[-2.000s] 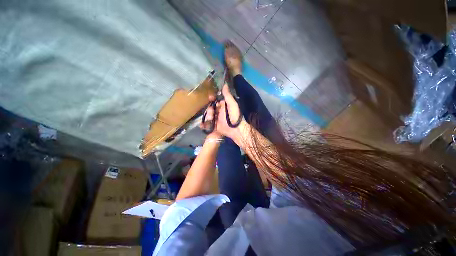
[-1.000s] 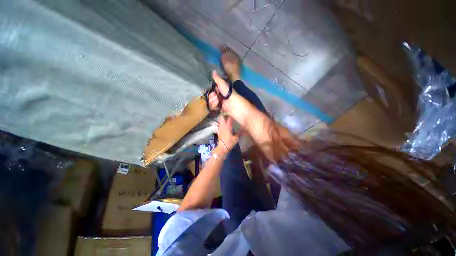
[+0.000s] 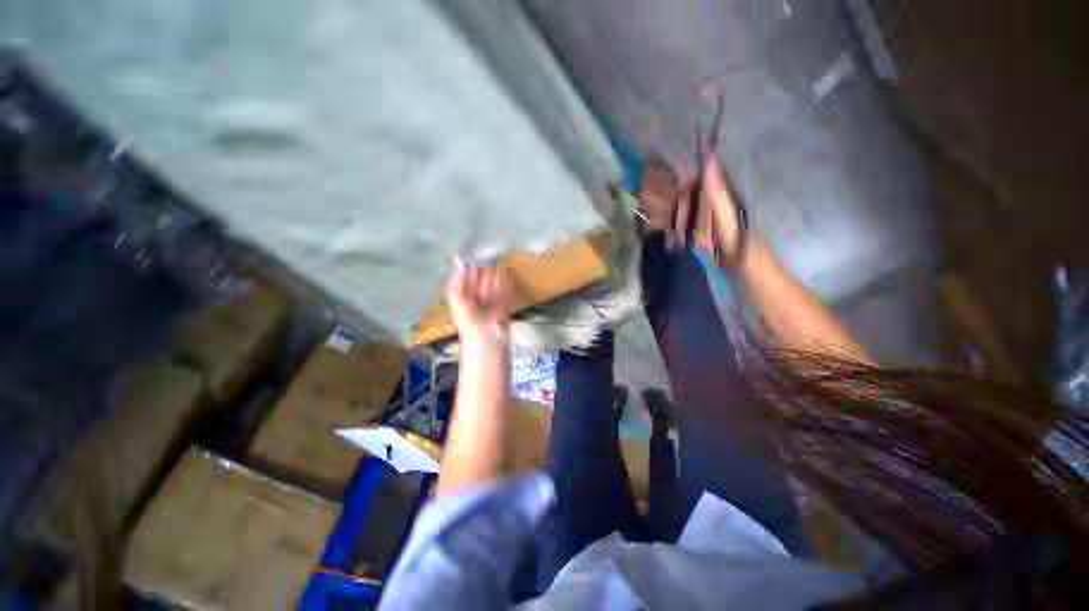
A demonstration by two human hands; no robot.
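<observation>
A large package in a pale grey-green woven sack (image 3: 346,131) fills the upper left. A strip of tan carton (image 3: 555,272) shows at its near end, with the sack edge ragged around it. My left hand (image 3: 480,296) is closed at the sack's edge over the carton strip, apparently gripping the sack; its fingertips are blurred. My right hand (image 3: 717,221) is away from the package, over the floor to the right. It holds dark-handled scissors (image 3: 707,143), blades pointing away from me and blurred.
Tan cartons (image 3: 227,531) stand at the lower left beside a blue item (image 3: 346,525). A white paper sheet (image 3: 388,448) lies near my left forearm. My legs and a bare foot are below the package end. Grey floor (image 3: 788,155) is at the right. Long hair covers the lower right.
My hands have moved apart. My right hand has moved right, away from the package, with the scissors. My left hand has moved left onto the sack edge. The view has shifted.
</observation>
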